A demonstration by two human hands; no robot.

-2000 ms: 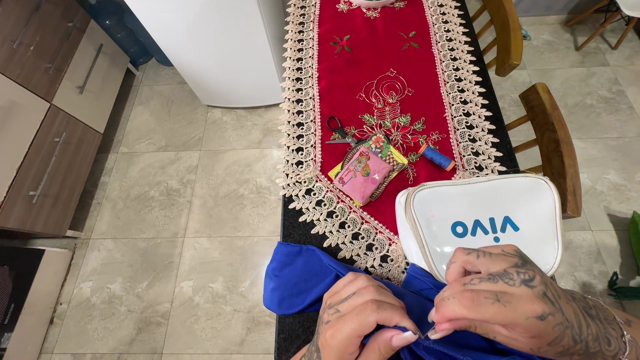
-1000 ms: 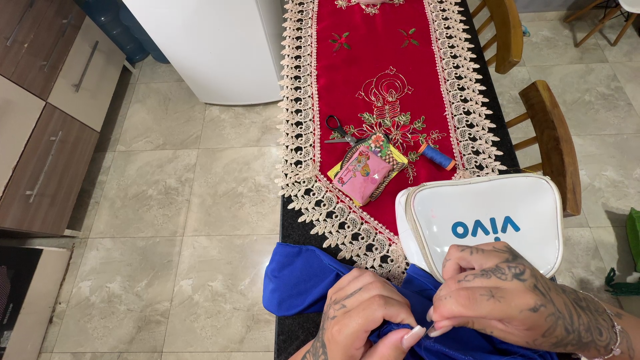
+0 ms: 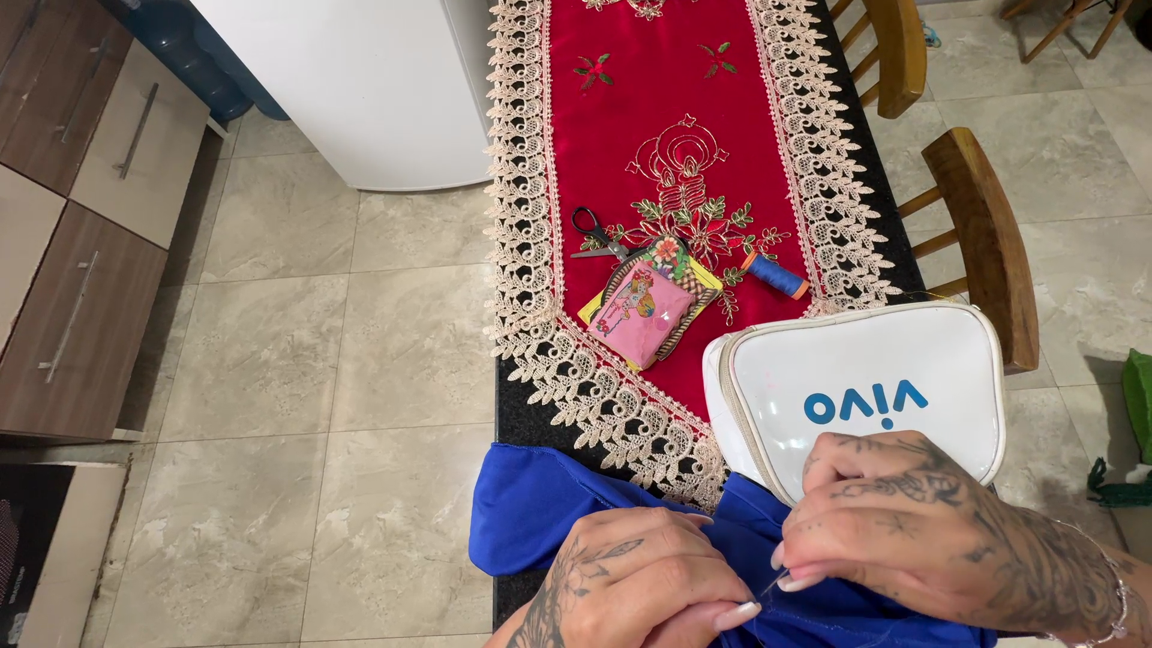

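Note:
Blue cloth (image 3: pixel 549 508) lies over the table's near end, under both hands. My left hand (image 3: pixel 648 576) grips a fold of it, thumb and forefinger pressed together. My right hand (image 3: pixel 882 522) pinches a thin needle (image 3: pixel 774 583) between thumb and fingertips, its tip close to my left thumb. Beyond the hands are a white zippered case (image 3: pixel 873 369), a spool of blue thread (image 3: pixel 776 275), and a small patterned pouch with a pink packet (image 3: pixel 637 313) on top. Black-handled scissors (image 3: pixel 601 236) lie partly under the pouch.
A red table runner (image 3: pixel 666 90) with a lace border covers much of the black table (image 3: pixel 526 423). Wooden chairs (image 3: pixel 985 252) stand along the right side. A white appliance (image 3: pixel 360 81) and drawer cabinets (image 3: pixel 99 234) are to the left, with tiled floor between.
My fingertips have shifted slightly at the cloth, and the needle between them now shows more plainly. The pouch, spool and case have stayed in place.

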